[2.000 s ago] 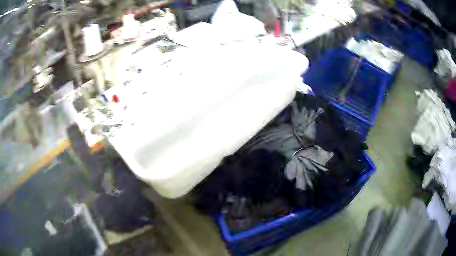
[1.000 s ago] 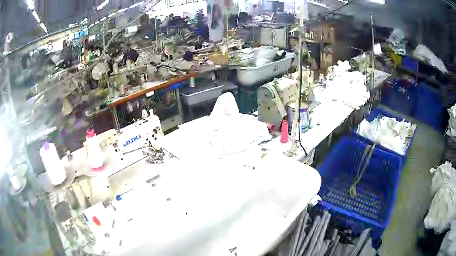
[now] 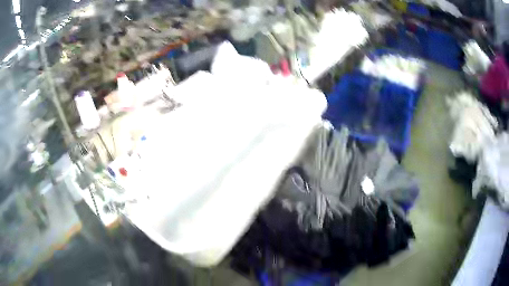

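Neither of my hands shows in the blurred head view. Nearest in front of me, grey garment panels [image 3: 335, 170] lie fanned in a bundle beside the white tub or table extension. A small white patch, perhaps a tag [image 3: 367, 185], shows on them. Dark pieces [image 3: 340, 243] lie heaped below and around the grey ones. The blue rim of a crate [image 3: 301, 278] shows under the heap at the bottom edge. The large white tub-like surface [image 3: 223, 162] fills the middle.
An empty-looking blue crate [image 3: 371, 109] stands behind the bundles, with white cloth [image 3: 393, 70] beyond it. White cloth heaps [image 3: 471, 125] line the right side past the pale floor [image 3: 438, 162]. Thread cones [image 3: 87, 110] stand at left. A pale curved strip [image 3: 484, 246] is at lower right.
The view has swung down again since one second ago. Compared with two seconds ago, a larger grey bundle lies over the dark pieces, and the grey stack at lower right is gone from there.
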